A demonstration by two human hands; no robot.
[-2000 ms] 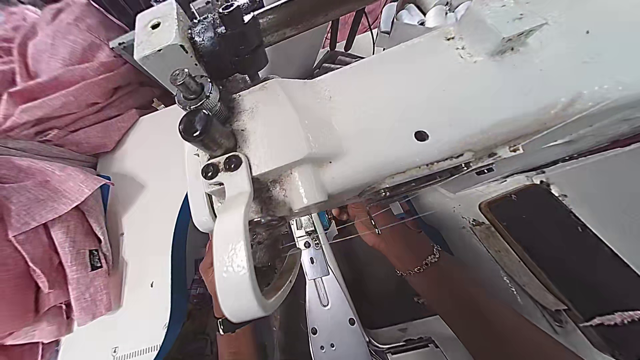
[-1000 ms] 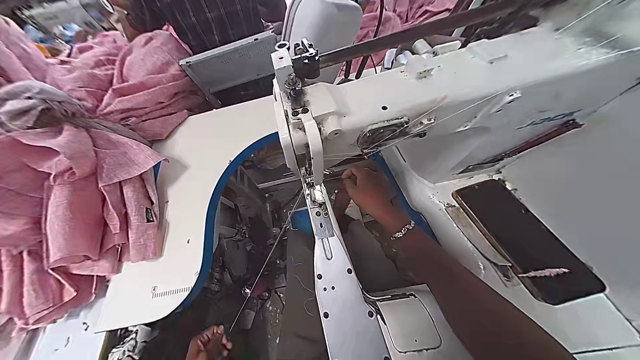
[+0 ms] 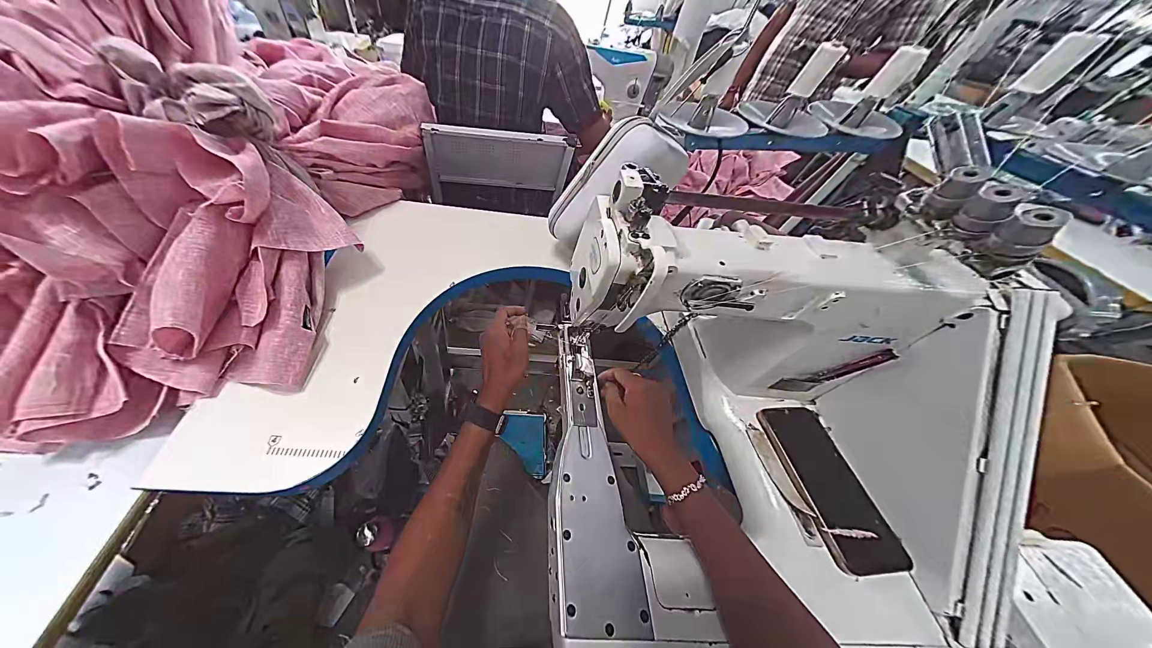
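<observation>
A white Jack industrial sewing machine (image 3: 810,279) spans the middle, its narrow metal arm bed (image 3: 598,531) running toward me. My left hand (image 3: 504,351), with a dark watch at the wrist, is raised left of the needle area (image 3: 576,342); its fingers are closed near some thin pale material, and I cannot tell whether they grip it. Right of the bed, my right hand (image 3: 630,405) has its fingertips together close to the bed's edge, under the machine head. Whether it pinches a thread is too small to tell. A bracelet is on that wrist.
Pink fabric (image 3: 198,225) is heaped on the white, blue-edged table (image 3: 396,261) at left. A smartphone (image 3: 837,495) lies on the machine base at right. Thread cones (image 3: 819,67) stand on a rack behind. A person in a checked shirt (image 3: 495,63) is beyond the table.
My left hand has risen from the lower left, where it was one second ago, to beside the needle area. My right hand stays near the bed. The view has pulled back widely.
</observation>
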